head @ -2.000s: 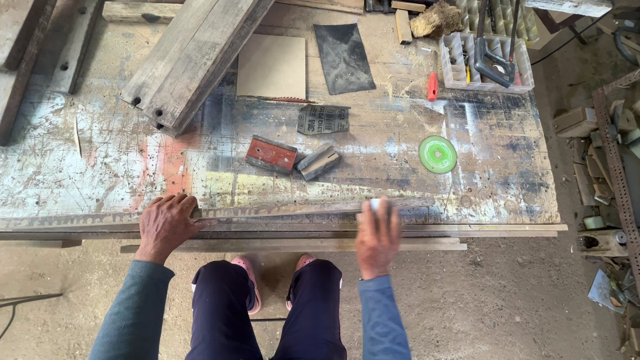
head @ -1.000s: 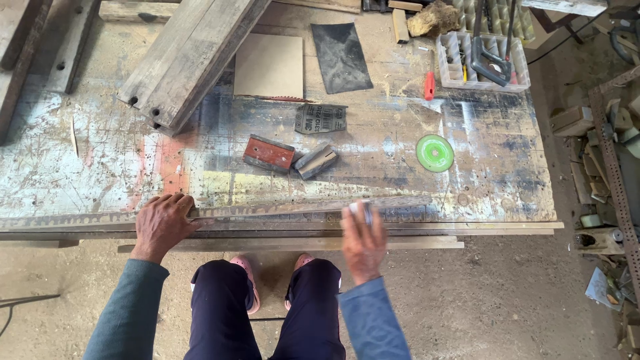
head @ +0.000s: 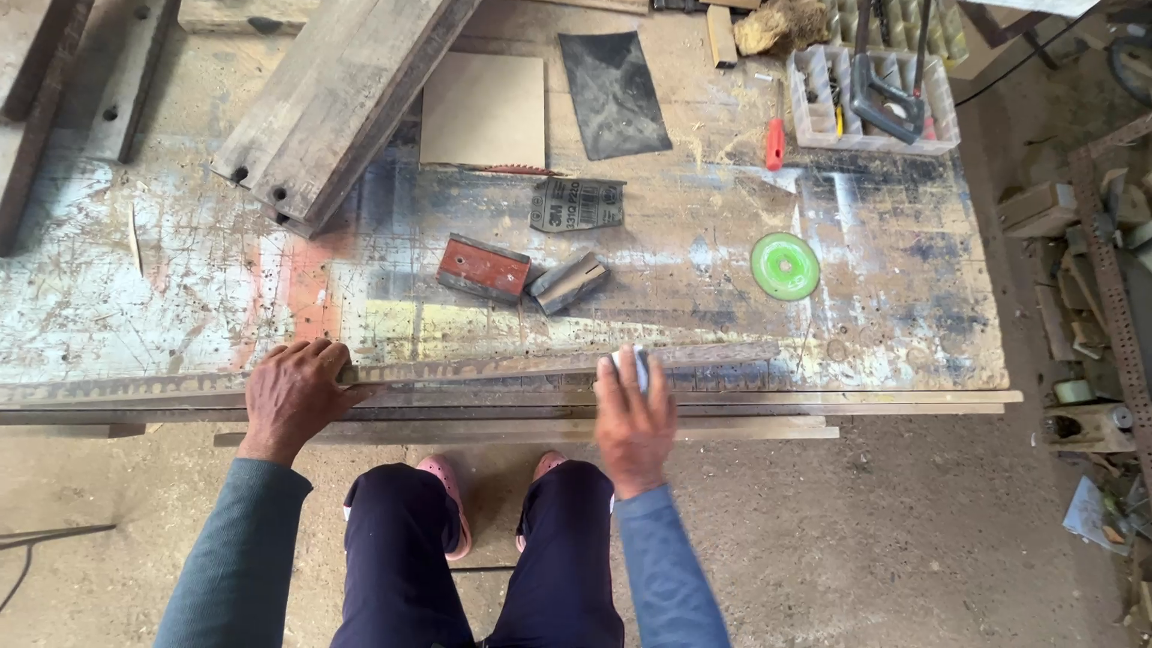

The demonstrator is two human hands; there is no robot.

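Note:
A long thin wooden strip (head: pixel 504 364) lies along the front edge of the workbench. My left hand (head: pixel 295 391) grips it left of the middle, with the fingers over its far side. My right hand (head: pixel 635 409) is on the strip farther right, slightly blurred, and holds a small pale folded piece (head: pixel 629 360), perhaps sandpaper, against it. Beyond the strip lie a block with a red face (head: pixel 484 267), a small wooden block with a slot (head: pixel 569 281) and a printed piece of sandpaper (head: pixel 577 204).
Stacked wooden beams (head: pixel 342 108) take up the back left. A flat square board (head: pixel 483 110), a dark abrasive sheet (head: pixel 616 94), a green disc (head: pixel 785 266), a red-handled tool (head: pixel 775 144) and a plastic compartment box (head: pixel 873 135) lie on the workbench (head: pixel 684 216). More strips (head: pixel 747 428) run along its front.
My right hand moved left along the strip between the first two frames, and now stands near that second position. My left hand keeps its grip at about the same place.

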